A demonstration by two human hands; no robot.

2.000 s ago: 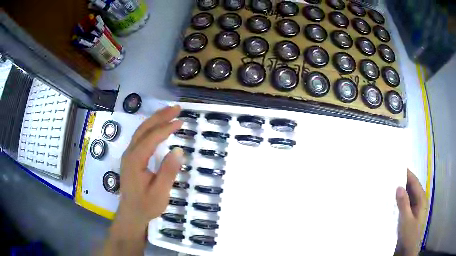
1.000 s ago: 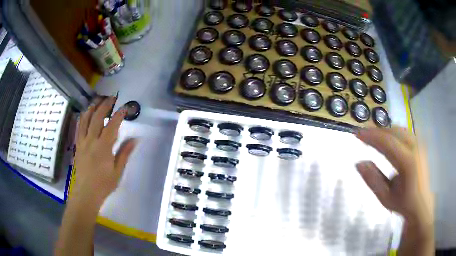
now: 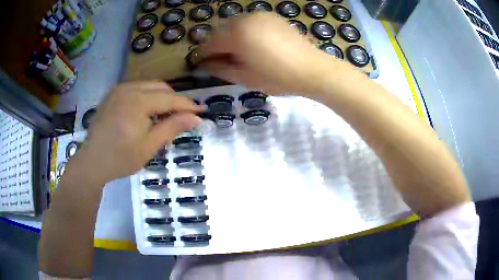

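Note:
The slotted white tray [image 3: 138,219] lies nearest me, with black-rimmed round parts [image 3: 191,199] on edge in its left columns and several at the top. Beyond it, more round parts [image 3: 358,55] lie face-up on a cardboard sheet [image 3: 156,68]; the sheet's front left corner is bare. My right hand [image 3: 262,52] is blurred, reaching across the cardboard, its fingertips closed around a round part at the front row. My left hand [image 3: 139,128] is over the tray's upper left, thumb and fingers near the top slots; whether it holds a part is hidden.
Cups of pens [image 3: 57,74] stand at the upper left. Loose round parts [image 3: 71,148] lie left of the tray, partly behind my left hand. A white gridded tray [image 3: 16,169] is at the far left. Yellow tape [image 3: 407,65] edges the table at the right and front.
My left hand moved from the loose part at the left to over the tray. My right hand moved from the tray's right side to the cardboard. Parts at the cardboard's front left corner are gone.

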